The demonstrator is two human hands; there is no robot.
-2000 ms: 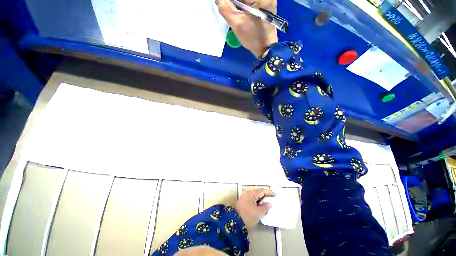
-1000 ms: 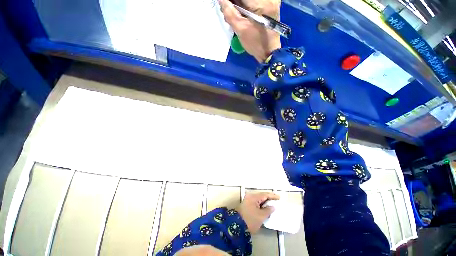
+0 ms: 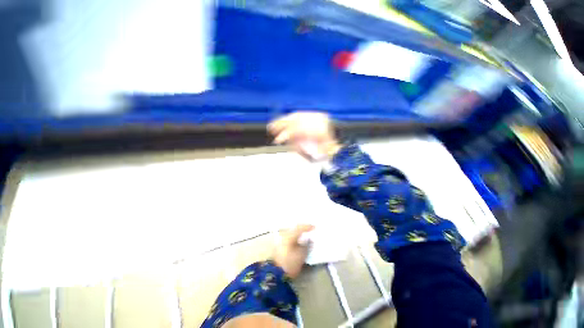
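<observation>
The frame is motion-blurred. My left hand (image 3: 293, 251) holds a small white cut piece (image 3: 322, 248) at the lower middle, over the white sheet's edge. My right hand (image 3: 306, 132) is above the back edge of the white sheet (image 3: 173, 202). A pale slim thing that looks like the pen (image 3: 312, 151) shows at its palm; blur hides the detail. The sheet lies on the tan board (image 3: 137, 307), with thin white waste strips along its near side.
The blue press (image 3: 275, 70) spans the back, with record sheets (image 3: 134, 48) at the left, a red button (image 3: 344, 60) and a green button (image 3: 221, 65). Dark blurred machinery or shelving stands at the right.
My right hand has left the papers and come down over the sheet's back edge. My left hand still holds the white piece. The view has swung and blurred, shifting the press leftward.
</observation>
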